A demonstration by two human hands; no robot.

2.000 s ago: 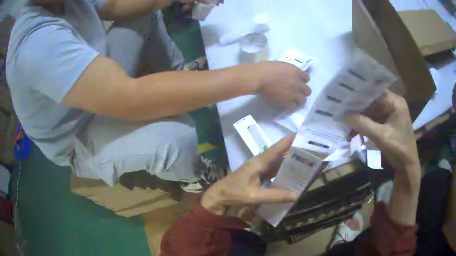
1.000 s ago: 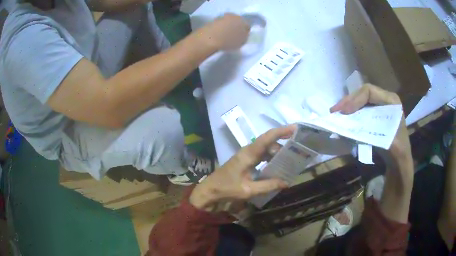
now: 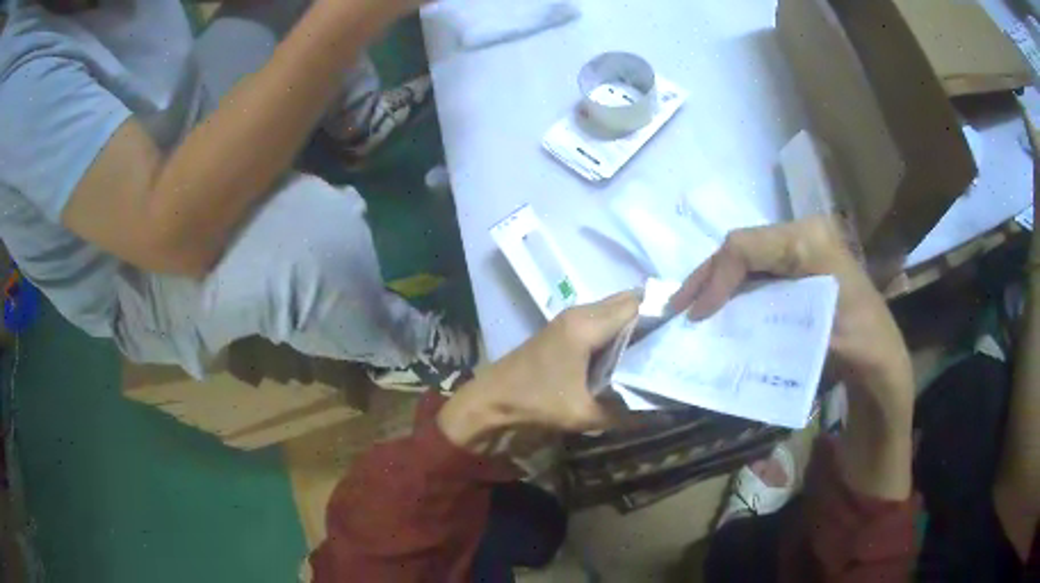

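My left hand [image 3: 553, 376] holds a small white retail carton, mostly hidden behind its fingers. My right hand [image 3: 798, 268] grips a folded white printed leaflet [image 3: 730, 347], with its fingers over the top edge. The leaflet's left end is at the carton and overlaps it; whether it is inside cannot be told. Another white carton [image 3: 533, 262] with a small green mark lies on the table beyond my left hand.
A tape roll [image 3: 617, 95] rests on a stack of printed sheets [image 3: 593, 156] on the white table [image 3: 730, 114]. White sleeves [image 3: 667, 222] lie nearer. A brown shipping carton [image 3: 878, 125] stands right. A person's arm [image 3: 245, 137] is at left. Cardboard lies on the green floor.
The leaflet is now folded more compactly and brought to the carton in my left hand. The other person has set the tape roll on the printed stack and drawn the arm back up and left.
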